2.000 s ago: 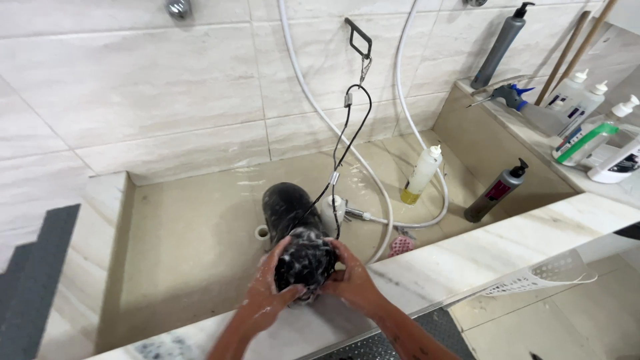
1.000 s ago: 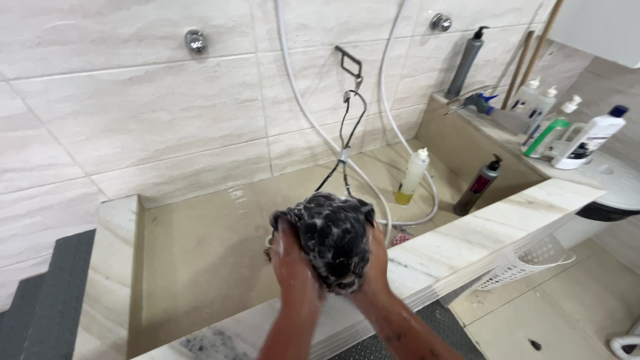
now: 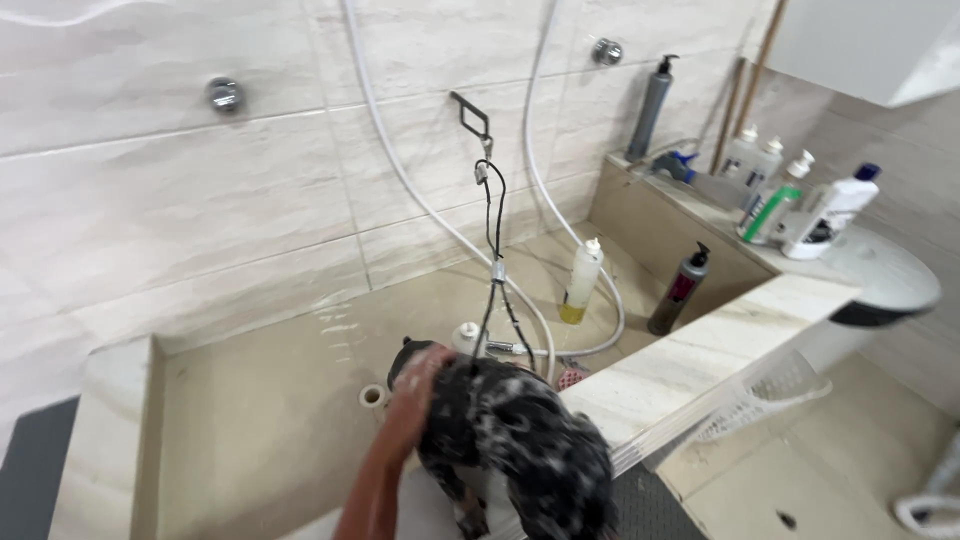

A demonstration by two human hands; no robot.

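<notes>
A small black dog [image 3: 525, 427], its coat covered in white lather, stands at the front of a wash tub with its head toward the tub's inside. My left hand [image 3: 424, 375] lies on the side of its head and neck, blurred, its fingers against the wet fur. My right hand does not show. A thin black restraint loop [image 3: 500, 202] runs from a metal wall hook [image 3: 470, 116] down to the dog's neck. Just beyond the head are a white-capped bottle [image 3: 466, 339] and a metal hose end [image 3: 504, 347].
A bottle of yellow liquid [image 3: 581, 281] and a dark pump bottle [image 3: 677, 289] stand in the tub. Several bottles line the right ledge [image 3: 697, 199]. White hose [image 3: 412, 180] hangs along the wall. A drain opening [image 3: 371, 395] is left of the dog; a white basket [image 3: 765, 394] is outside.
Both hands were on the lathered dog a second ago; now only my left shows, at its head and neck. More of the dog's back and legs is in view.
</notes>
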